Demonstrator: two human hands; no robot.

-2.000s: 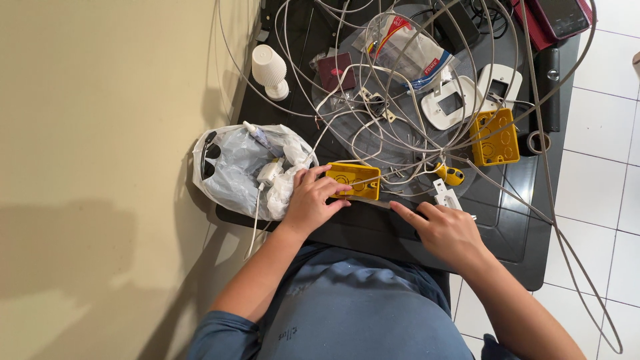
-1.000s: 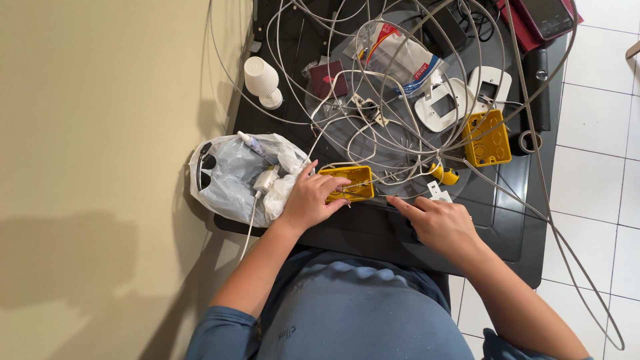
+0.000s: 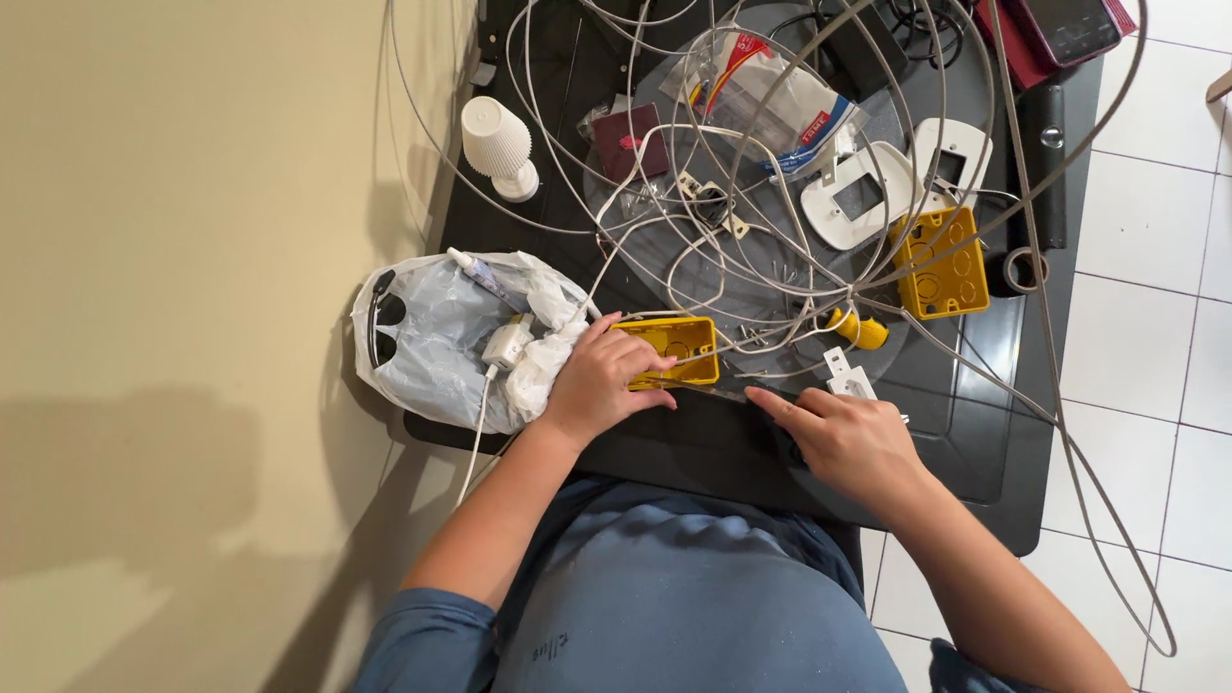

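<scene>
A yellow plastic electrical box (image 3: 695, 337) lies near the table's front edge, with grey cable running into its open side. My left hand (image 3: 611, 371) grips the box at its left end, thumb and fingers over the opening. My right hand (image 3: 837, 433) is closed around a tool whose handle is mostly hidden; its thin metal shaft (image 3: 717, 391) points left into the box. Just above that hand lie a white socket module (image 3: 847, 375) and a yellow cable piece or tool (image 3: 861, 330). Loose screws (image 3: 760, 334) sit between the box and these.
Loops of grey cable (image 3: 1064, 423) spread over the black table (image 3: 1011, 481). A second yellow box (image 3: 948, 265), white faceplates (image 3: 857, 197), a plastic package (image 3: 770, 101) and a tape roll (image 3: 1024, 270) lie behind. At left are a white plastic bag (image 3: 433, 337) and small white lamp (image 3: 498, 144).
The view has shifted slightly. Both hands remain at nearly the same places, the left at the yellow box and the right beside it.
</scene>
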